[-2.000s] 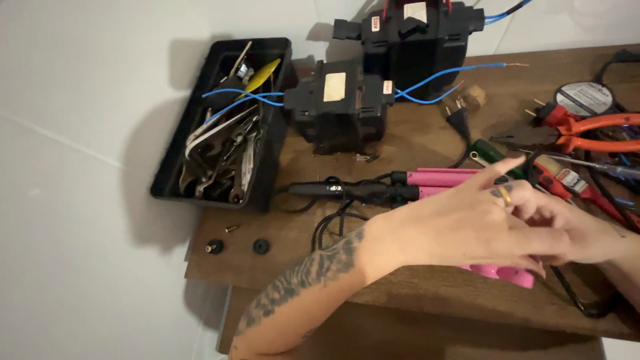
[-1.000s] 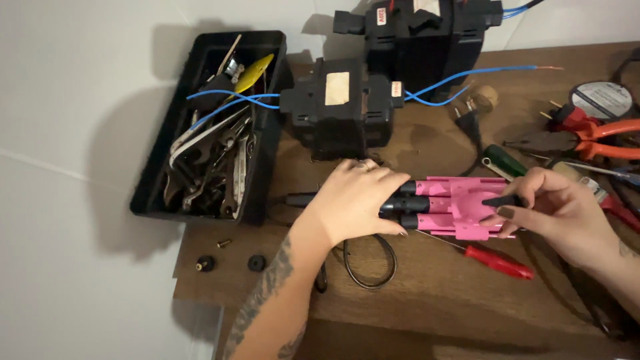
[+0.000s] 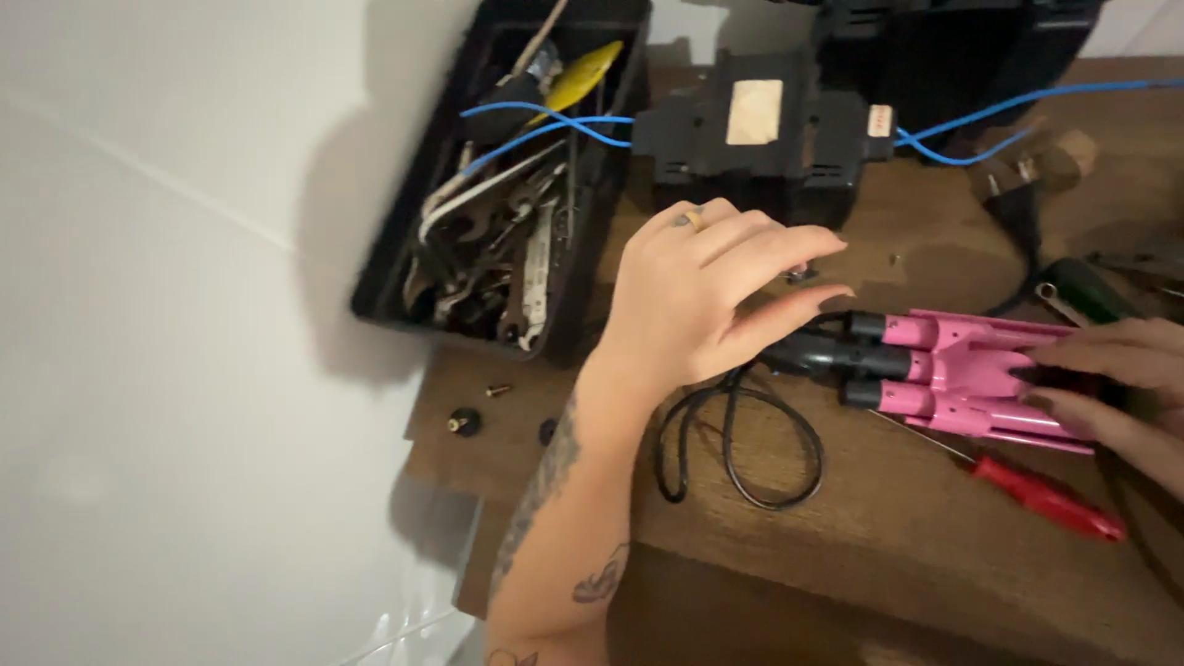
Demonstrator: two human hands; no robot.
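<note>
A pink multi-barrel hair waver (image 3: 985,370) with black ends lies on the wooden table at the right. My right hand (image 3: 1115,379) is at its right end, fingers around a small black part on the pink body. My left hand (image 3: 726,277) hovers left of the waver, thumb and fingers apart, holding nothing. Under and beside its wrist the black cord (image 3: 772,507) loops on the wood. A screwdriver with a red handle (image 3: 1050,497) lies just below the waver, its shaft tip hidden by it.
A black toolbox (image 3: 444,330) of wrenches stands upper left. Black transformers (image 3: 758,171) with blue wires (image 3: 962,159) stand behind my left hand. A black power plug (image 3: 1016,208) and a green handle (image 3: 1087,291) lie upper right. A brass screw (image 3: 499,390) and a black knob (image 3: 464,422) lie near the left edge.
The hands were together over the waver two seconds ago and are now apart. My left hand has lifted off the waver's black end, where it rested one second ago. The view has shifted.
</note>
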